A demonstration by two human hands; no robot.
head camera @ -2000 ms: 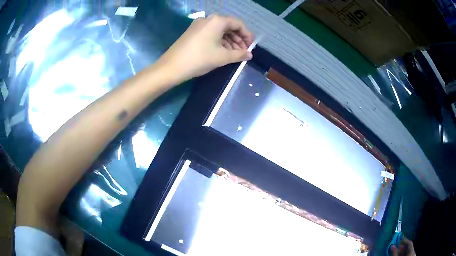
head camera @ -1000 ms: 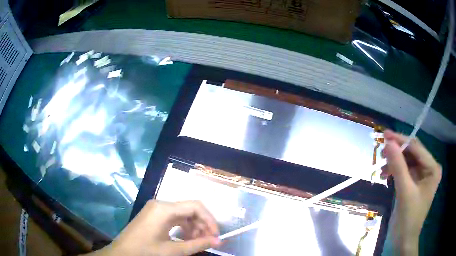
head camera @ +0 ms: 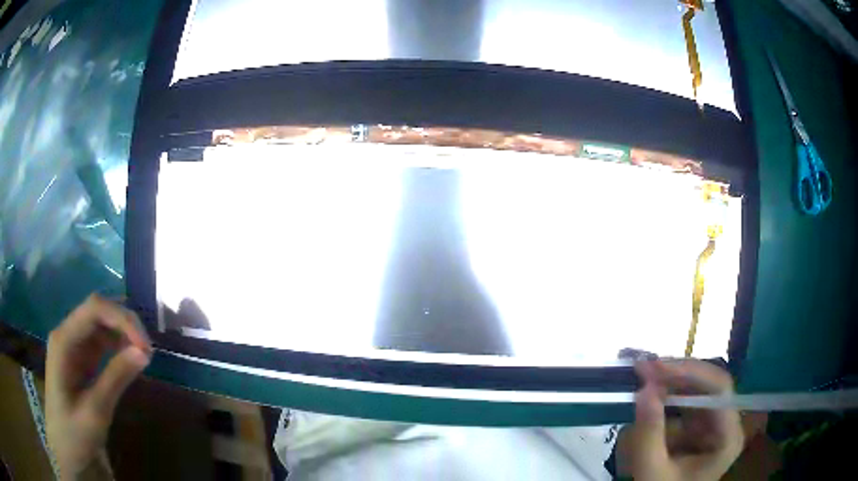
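My left hand [head camera: 99, 380] pinches the white tape near its left end, at the lower left of the tray. My right hand [head camera: 685, 413] pinches the same tape at the lower right, and the tape runs on past it to the right edge. The narrow white tape [head camera: 405, 392] is stretched between my hands along the near edge of the black foam tray [head camera: 405, 91]. The near LCD panel [head camera: 282, 244] lies in the tray, glaring white, with a copper-coloured strip [head camera: 508, 142] along its far edge. The far panel [head camera: 564, 38] is partly cut off by the top edge.
Turquoise-handled scissors [head camera: 811, 177] lie on the green mat [head camera: 800, 301] right of the tray, blades pointing away. Glaring clear film [head camera: 56, 178] lies to the left. My light clothing [head camera: 423, 451] shows below the bench's near edge.
The view has shifted to the near panel. The tape, earlier slanting across the panels, now runs along the tray's near edge. My right hand held the scissors two seconds ago; they now lie on the mat.
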